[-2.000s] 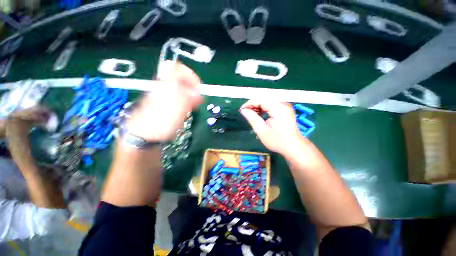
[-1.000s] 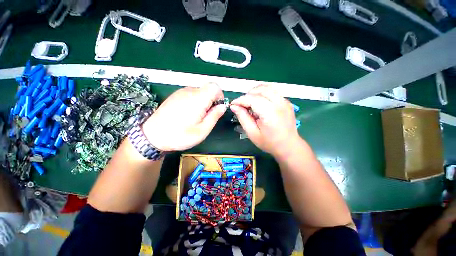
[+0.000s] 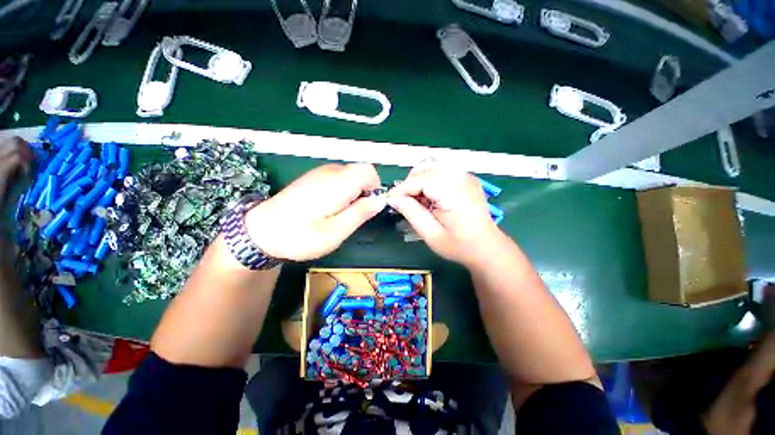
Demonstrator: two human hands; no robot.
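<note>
My left hand (image 3: 319, 212), with a metal watch on the wrist, pinches a small dark and silver part (image 3: 384, 192) between thumb and fingers. My right hand (image 3: 446, 208) pinches the same spot from the right; the fingertips of both hands nearly meet. The part is mostly hidden by the fingers. A few blue cylinders (image 3: 493, 200) lie just behind my right hand. Small grey pieces (image 3: 410, 231) lie on the green table below the fingertips. A heap of circuit boards (image 3: 191, 204) lies left of my left hand.
A box (image 3: 429, 327) of blue cylinders and red wires stands before my torso. Loose blue cylinders (image 3: 81, 191) lie far left. A brown carton (image 3: 692, 246) stands right. White looped housings (image 3: 344, 101) lie beyond the white rail (image 3: 340, 149). Another person's arm (image 3: 17, 280) is at left.
My left hand has come from the board heap to meet my right hand over the table. The view has shifted. In the last second the hands have barely moved; the housings beyond the rail have shifted left.
</note>
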